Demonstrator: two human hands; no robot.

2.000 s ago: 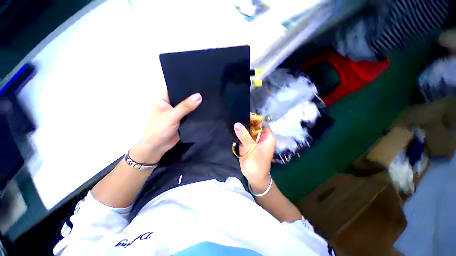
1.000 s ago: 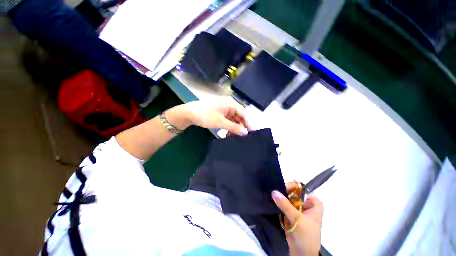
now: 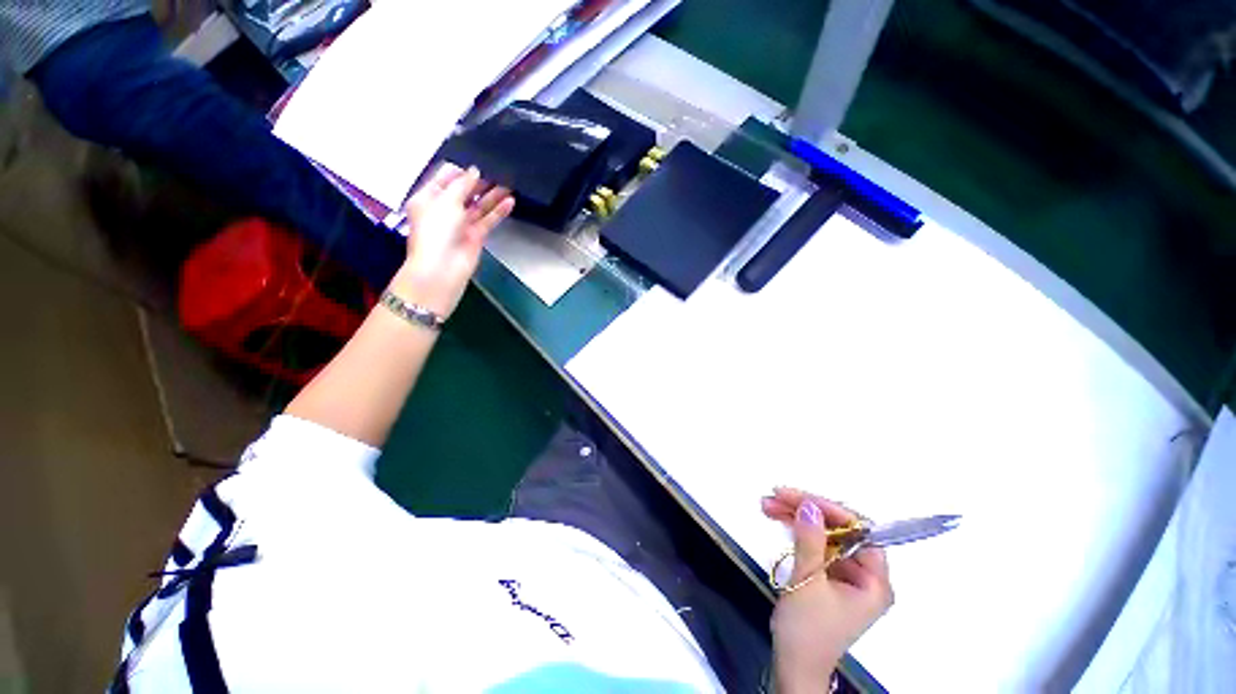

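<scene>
My left hand [image 3: 450, 233] is stretched to the left stack. Its fingers are apart at the near left edge of a glossy black panel [image 3: 536, 160], and I see no grip on it. That panel lies on the stack, partly over another black panel [image 3: 613, 132]. A second stack of black panels [image 3: 694, 217] lies to its right, with yellow tabs [image 3: 603, 203] between the stacks. My right hand [image 3: 830, 590] holds scissors [image 3: 911, 530] by their gold handles above the white sheet, blades closed and pointing right.
A roller with a blue bar [image 3: 861, 187] and black handle lies right of the stacks. White sheets [image 3: 393, 95] are piled at the bench's far left. A person's leg in blue trousers [image 3: 176, 122] and a red stool [image 3: 258, 292] are at the left. The white-covered bench [image 3: 868, 380] curves right.
The black panel has left my lap area, and a glossy panel now lies on the left stack. My left hand has moved up and left to that stack. My right hand still holds the scissors.
</scene>
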